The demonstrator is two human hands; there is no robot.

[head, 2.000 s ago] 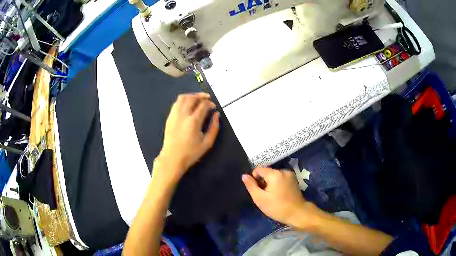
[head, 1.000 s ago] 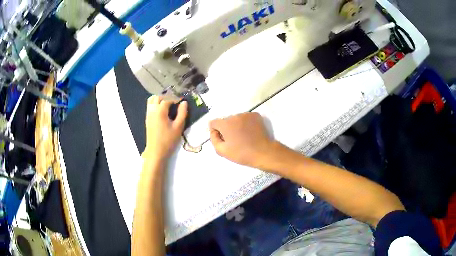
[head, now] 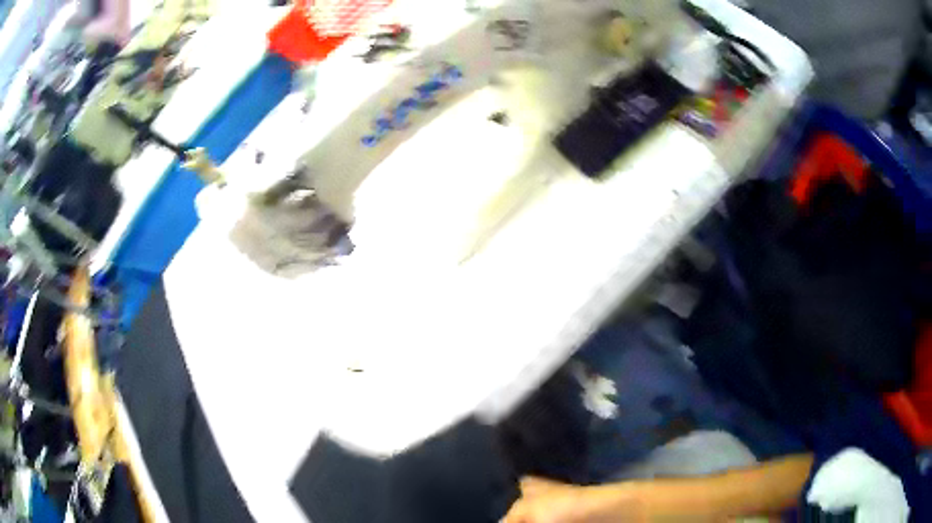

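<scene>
The frame is motion-blurred. A black cut panel lies at the bottom centre, over the front part of the white table, with its lower part cut off by the frame. My right hand is at the bottom edge, beside the panel's right end, partly cut off; its fingers are too blurred to tell their grip. My left hand is out of the picture. The white sewing machine's head stands behind the panel, with no cloth visible under it. Its needle area is blurred.
A long black piece lies at the table's left end. A black smartphone and small coloured parts are at the right. A basket holding black and red cloth stands right of the table.
The black panel that was under the machine head is now at the table's front. My right hand has moved down towards me. My left hand has left the picture. The view has shifted and blurred.
</scene>
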